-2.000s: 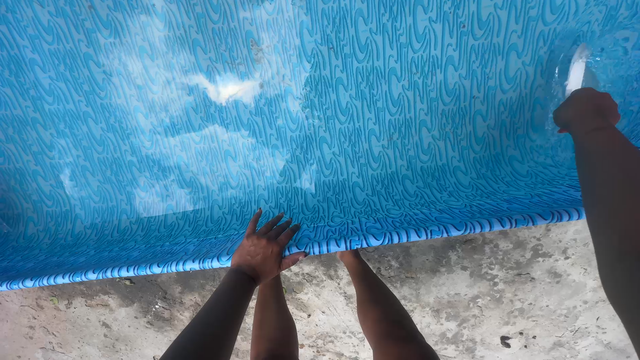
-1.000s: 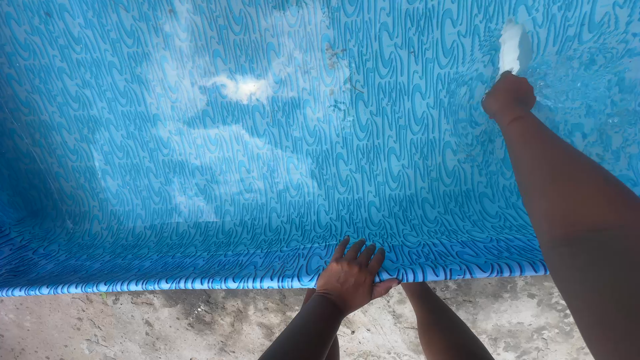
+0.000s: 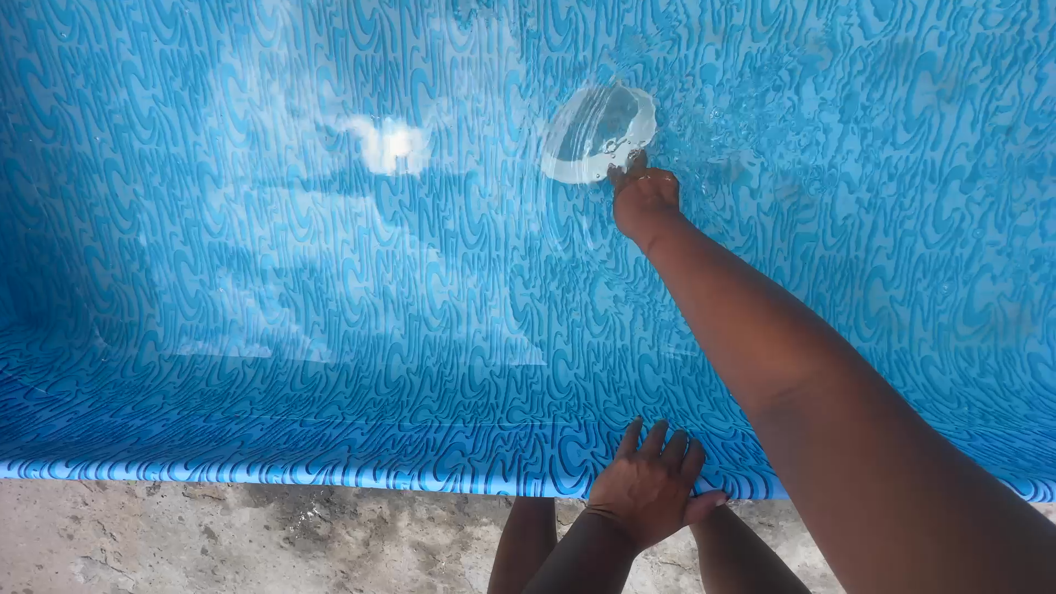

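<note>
My right hand (image 3: 648,198) reaches into the water of a blue patterned pool and grips the near rim of a round, whitish sieve or shallow dish (image 3: 569,169). Its middle looks grey or see-through; ripples blur it, so I cannot tell which it is. On the pool's rolled rim (image 3: 371,478) rests my left hand (image 3: 648,483), palm down, fingers spread over the inner side and thumb along the edge. It holds no loose thing.
Rough concrete ground (image 3: 206,536) lies along the near side of the pool. My legs stand against the outer wall below my left hand. Sky reflections and ripples cover parts of the water.
My right hand has swept leftward through the water with the white thing, which now shows its round face instead of a narrow edge. The view has shifted; my left hand remains on the rim.
</note>
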